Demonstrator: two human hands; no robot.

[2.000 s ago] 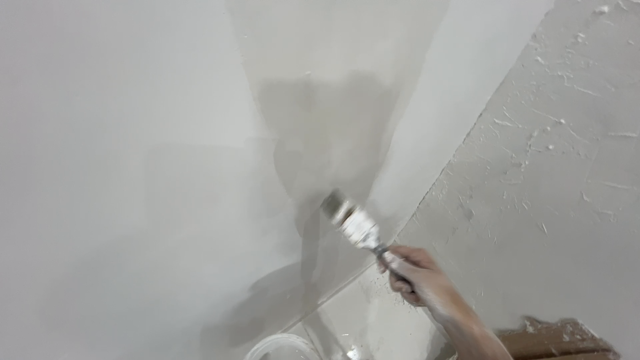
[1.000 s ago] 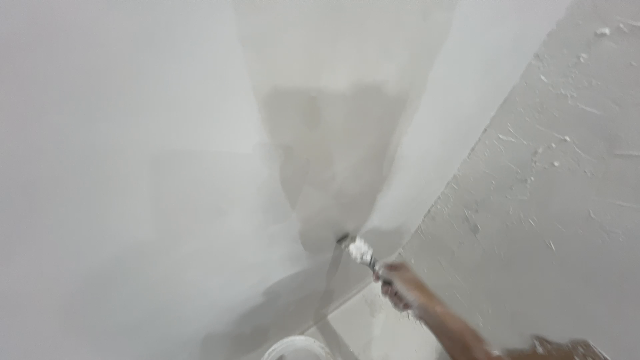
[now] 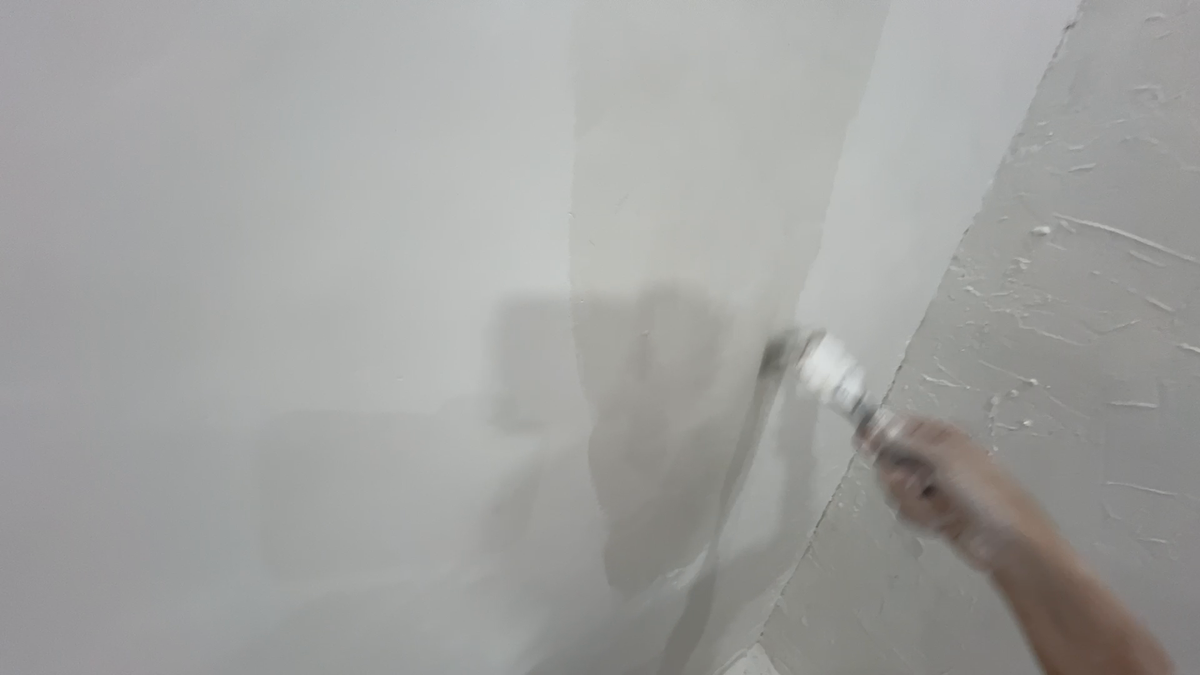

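Observation:
My right hand (image 3: 937, 478), blurred by motion, is closed around the handle of a paintbrush (image 3: 834, 375) at the right of the view. White paint or plaster coats the brush's ferrule, and its dark bristle end points up and left, at or close to the wall (image 3: 394, 234). Behind the brush, a greyer band (image 3: 712, 169) runs down the pale wall and narrows toward the bottom. Whether the bristles touch the wall cannot be told. My left hand is out of view.
A rough grey surface (image 3: 1059, 394) with white ridges and splatters meets the smooth wall along a slanting edge on the right. Shadows fall over the wall's lower middle. A small pale piece (image 3: 750, 662) shows at the bottom edge.
The view has shifted, and the bucket rim and brown cardboard-like thing seen low in earlier frames are out of sight. My right hand still holds the brush, now nearer the grey band's right edge.

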